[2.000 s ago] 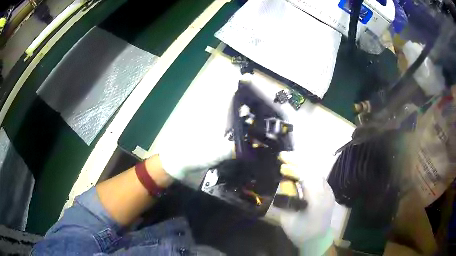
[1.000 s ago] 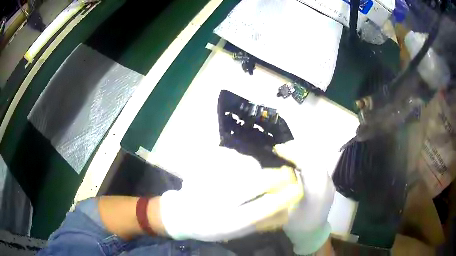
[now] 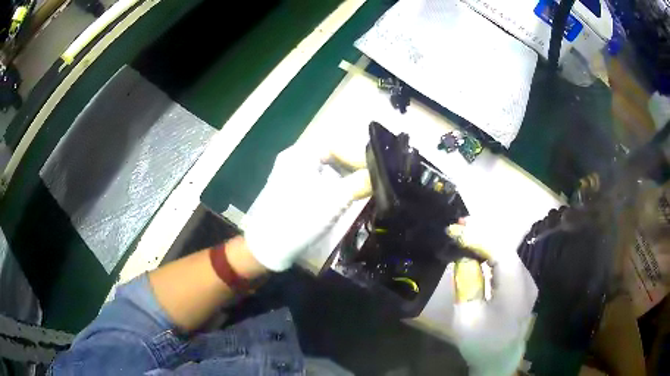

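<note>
A black housing [image 3: 389, 261] lies at the near edge of the white sheet, with a yellow wire and shiny parts inside. A second black part [image 3: 382, 172], tilted up, stands over its far side. My left hand [image 3: 305, 202], in a white glove with yellowish fingertips, grips the tilted part at its left edge. My right hand [image 3: 488, 294], gloved too, is at the right side of the black parts with thumb and fingers on their edge. Fingertips and the contact between the two black parts are partly hidden and blurred.
Small board assemblies [image 3: 461, 145] lie at the sheet's far edge, below a silvery-white bubble bag [image 3: 448, 62]. Black ribbed pieces [image 3: 562, 253] are stacked at right, beside a brown printed sack [image 3: 643, 257]. Another silvery sheet [image 3: 125, 161] lies on the green belt at left.
My left hand has moved away from my right hand, up and left, onto the tilted black part. The housing with the yellow wire, hidden one second ago, shows again. The view has shifted slightly.
</note>
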